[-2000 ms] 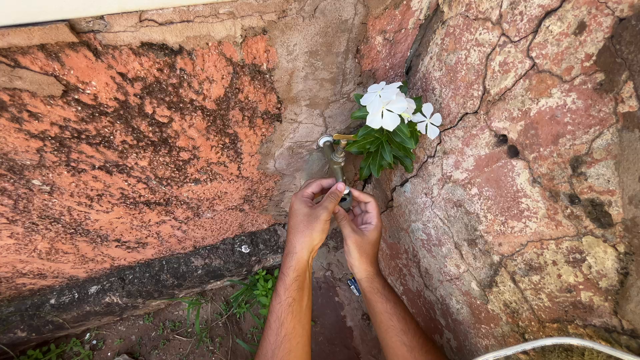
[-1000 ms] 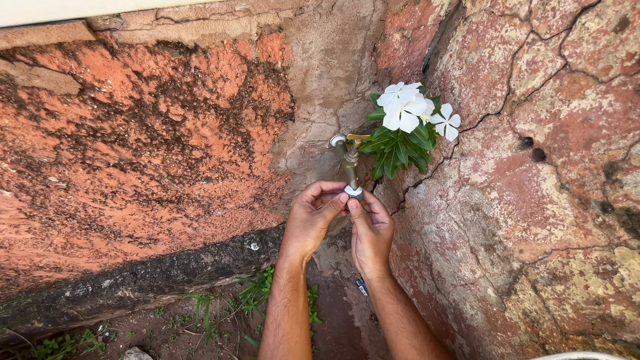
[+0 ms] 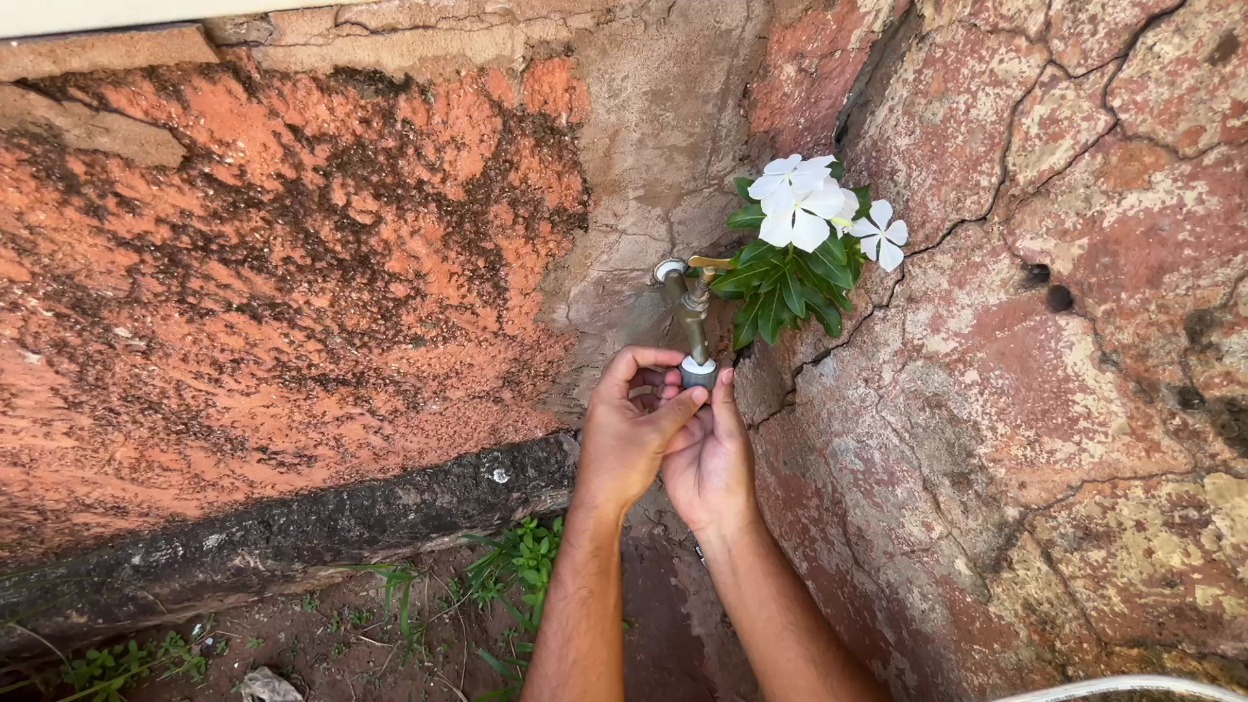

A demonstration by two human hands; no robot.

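Observation:
A brass garden tap sticks out of the wall corner, its yellowish lever handle at the top. Around the lower end of its spout is white material, with a dark grey fitting directly below. My left hand grips this fitting from the left, thumb on its front. From the right, my right hand holds the same fitting, thumb upright along its side. Fingers of both hands overlap beneath it, so its lower end is hidden.
A plant with white flowers and green leaves stands just right of the tap. A worn orange wall is at left, a cracked reddish wall at right. Weeds grow below; a pale hose-like curve shows at bottom right.
My fingers have shifted around the fitting, and more of its dark front shows now. Both hands remain at the spout's end.

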